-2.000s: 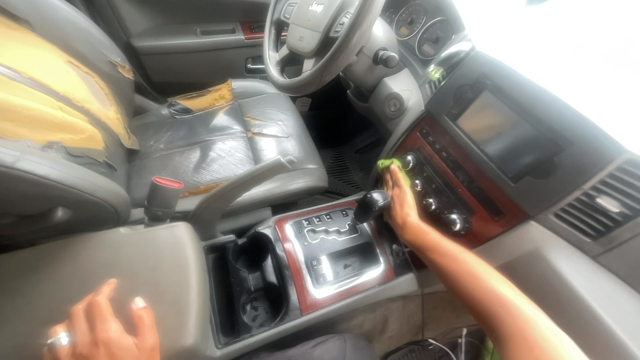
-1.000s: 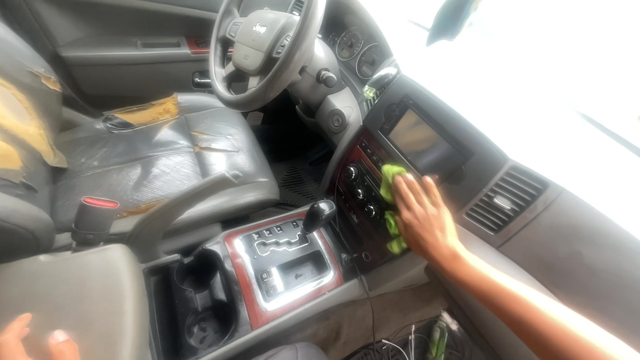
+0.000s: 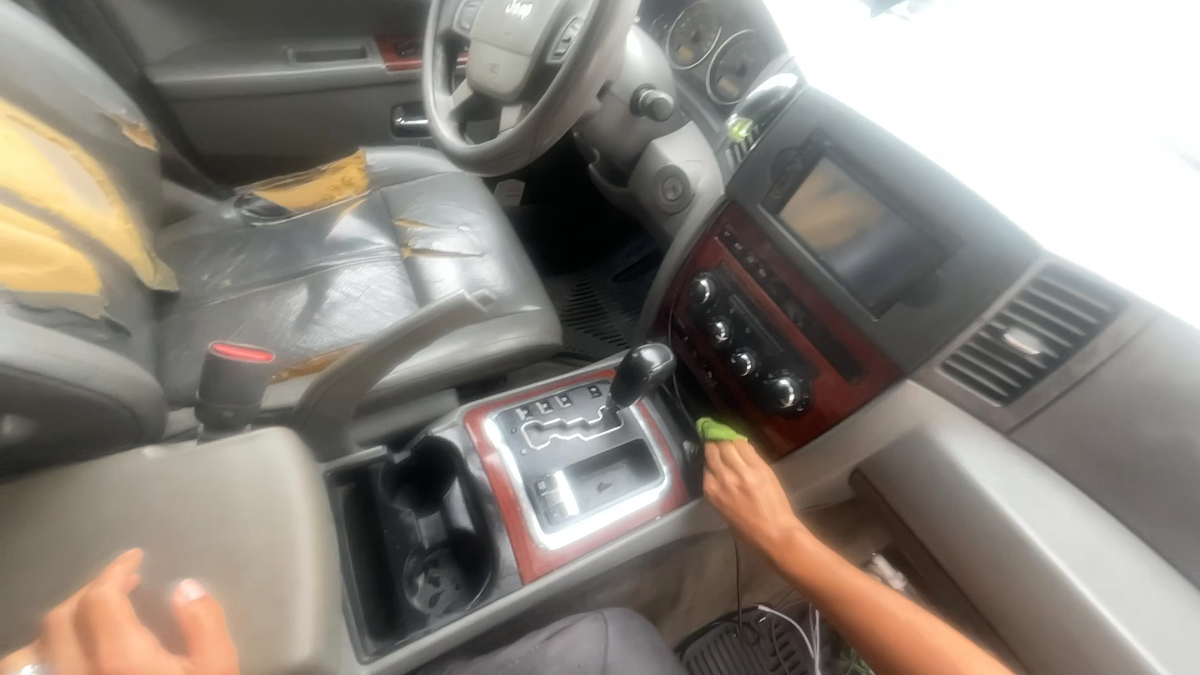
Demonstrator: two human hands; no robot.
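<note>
My right hand (image 3: 750, 487) is closed on a green cloth (image 3: 720, 430), mostly bunched under the fingers. It is at the lower end of the center stack, just right of the gear shifter (image 3: 641, 371) and below the climate control knobs (image 3: 743, 364). At the lower left, my left hand (image 3: 141, 619) rests with fingers apart on the padded center armrest (image 3: 178, 525) and holds nothing. Between the hands lie the cup holders (image 3: 445, 577) and the shifter panel (image 3: 581, 431) with its chrome and red wood-look trim.
A torn leather driver's seat (image 3: 300, 272) shows yellow foam. Beyond it is the steering wheel (image 3: 502, 70). A display screen (image 3: 848, 230) and an air vent (image 3: 1031, 333) are on the dashboard. The parking brake lever (image 3: 394, 361) rises beside the seat. Thin cables (image 3: 797, 628) lie in the footwell.
My right hand has moved with the green cloth from beside the climate knobs down to the base of the center stack. My left hand remains at the armrest.
</note>
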